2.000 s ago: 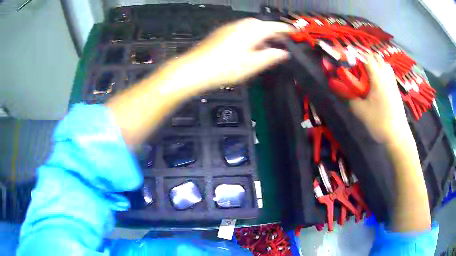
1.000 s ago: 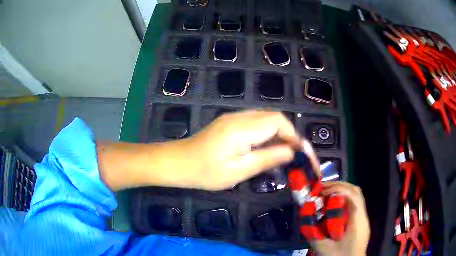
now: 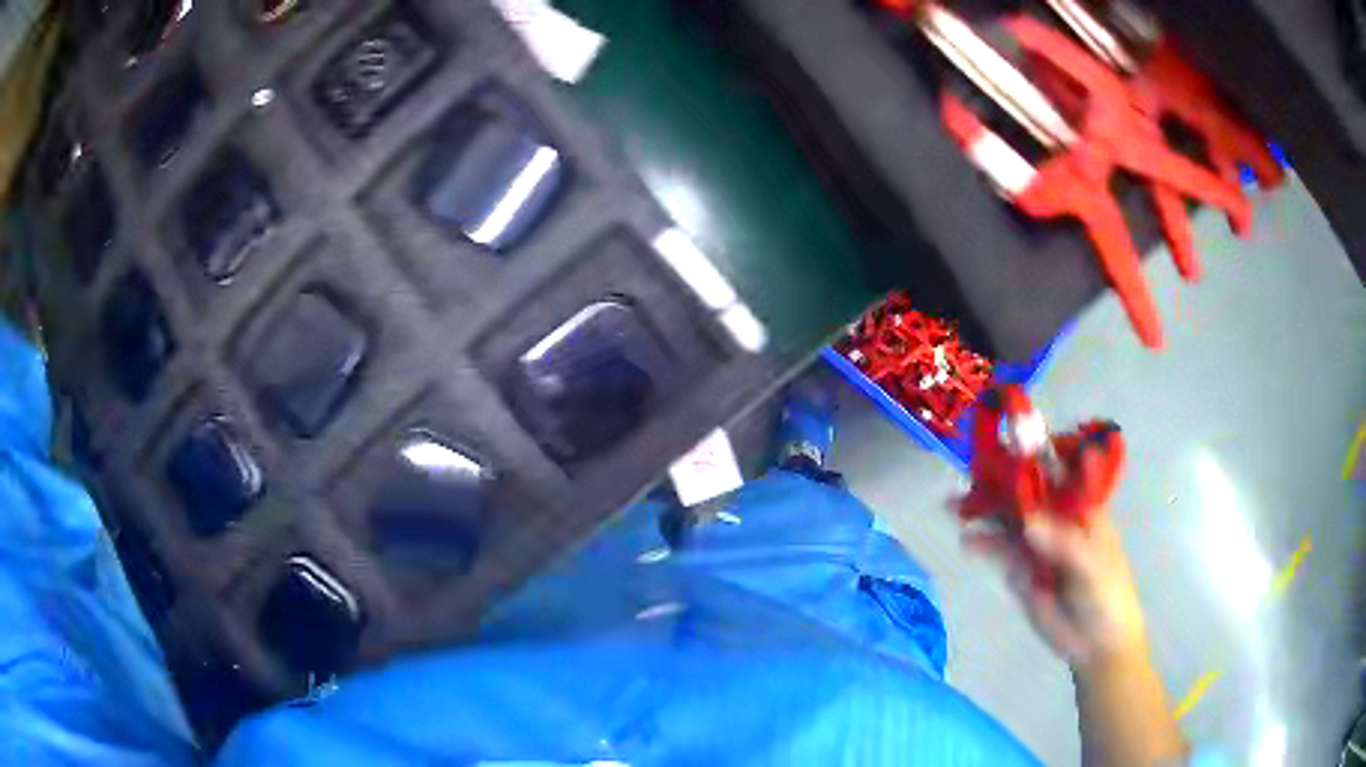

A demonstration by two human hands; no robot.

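My right hand (image 3: pixel 1086 577) is at the lower right, blurred, closed around red spring clamps (image 3: pixel 1034 465). It is beside the blue plastic bin (image 3: pixel 932 438), heaped with loose red clamps (image 3: pixel 917 364). My left hand is out of the picture; only blue sleeve cloth shows at the left edge. The small-pocket black foam tray (image 3: pixel 390 292) fills the left, holding one watch per visible pocket. Most lie screen up, such as the watch (image 3: pixel 490 173); one watch back (image 3: pixel 369 78) faces up.
A black foam tray (image 3: pixel 876 135) at the upper right holds watches clamped by red clamps (image 3: pixel 1101 165) that jut past its edge. Green bench top (image 3: pixel 719 165) shows between the trays. Grey floor (image 3: pixel 1198 510) with yellow lines is at the right. A white label (image 3: pixel 706 469) hangs at the tray edge.
The view has swung down and right. My right hand has moved from above the small-pocket tray to near the bin with the clamps. My left hand has left the picture.
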